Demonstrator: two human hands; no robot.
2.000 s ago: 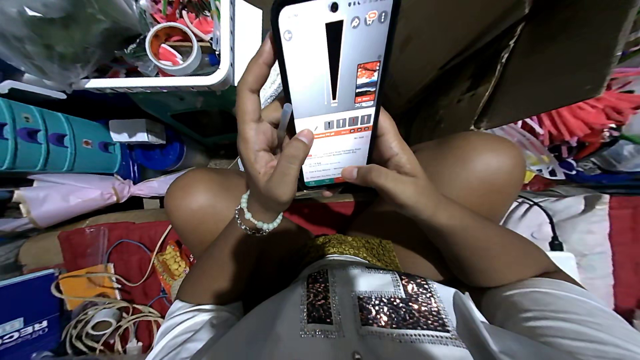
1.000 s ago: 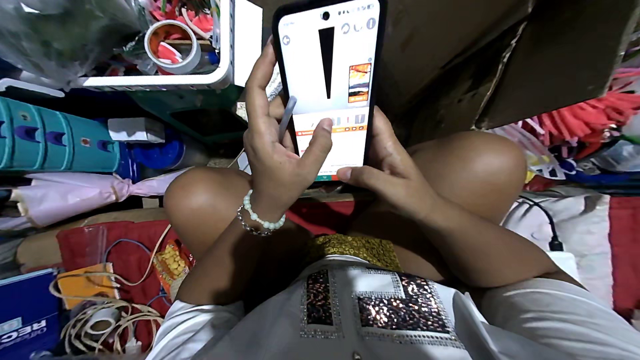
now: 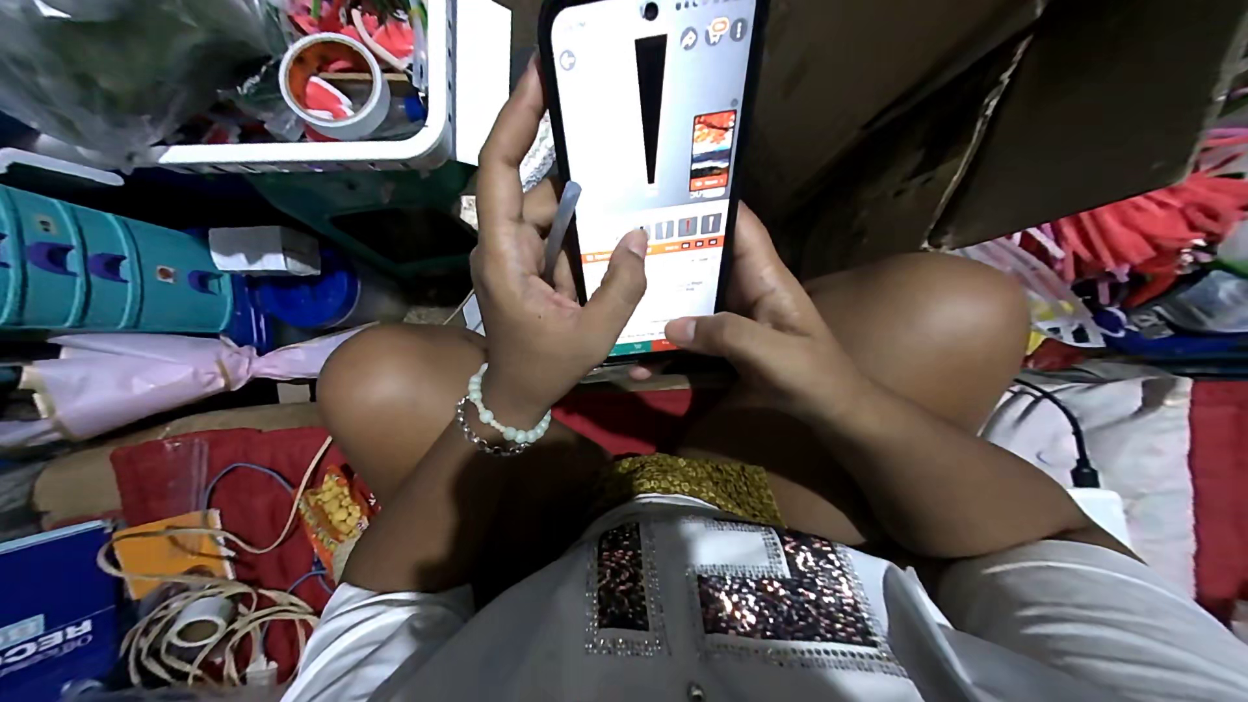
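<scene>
A smartphone (image 3: 609, 136) with a lit screen stands upright between my hands, above my lap. My left hand (image 3: 546, 302) grips its left side, the thumb lying over the lower middle of the screen. A thin translucent stick (image 3: 563, 229) rests between the fingers of that hand. My right hand (image 3: 780, 302) holds the lower right side, its thumb tip at the bottom of the screen. The screen shows a dark tapered shape, a row of small pictures and an orange band. Part of the fingers is hidden behind the phone.
At upper left a white plastic basket (image 3: 302, 156) holds a tape roll (image 3: 374, 102). Teal drawers (image 3: 146, 283) stand below it. Coiled cord (image 3: 146, 634) and a blue book (image 3: 49, 604) lie at lower left. A cardboard box (image 3: 1092, 107) and red strips (image 3: 1141, 234) are at right.
My left thumb has shifted over the screen, lying nearer its left edge two seconds ago. The phone stays held in both hands.
</scene>
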